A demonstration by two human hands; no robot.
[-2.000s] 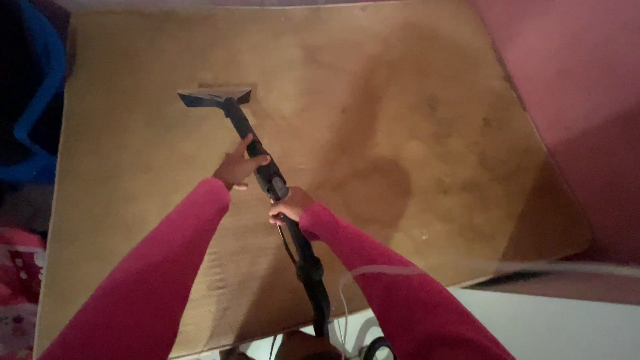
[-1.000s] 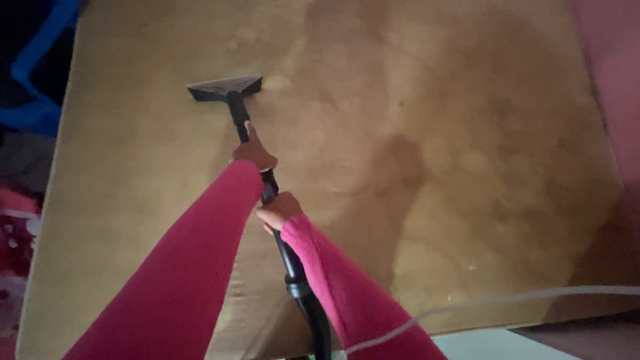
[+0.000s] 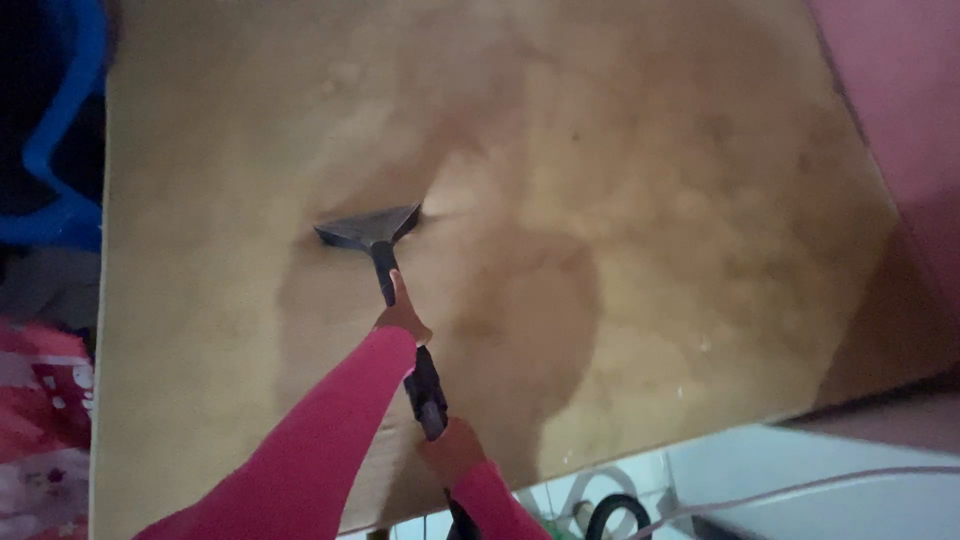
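Note:
A black vacuum or extractor wand (image 3: 426, 390) with a wide triangular nozzle head (image 3: 371, 225) rests on a stained tan mattress or padded surface (image 3: 652, 300). My left hand (image 3: 405, 315) is wrapped around the tube just below the head, one finger laid along it. Lower down, my right hand (image 3: 454, 450) grips the wand's handle, near the surface's bottom edge. Both arms wear pink sleeves. Below my right hand a black hose runs out of view, partly hidden by the sleeve.
Blue plastic furniture or a frame (image 3: 56, 172) stands at the left, above red and pink patterned fabric (image 3: 49, 397). A pink wall (image 3: 892, 97) borders the right. At the bottom are white floor tiles (image 3: 652, 469), a black hose loop (image 3: 619, 506) and a pale cord (image 3: 825, 480).
The nozzle head has moved closer to my body along the tan surface. My left hand has slid from the middle of the wand toward its head since the oldest frame.

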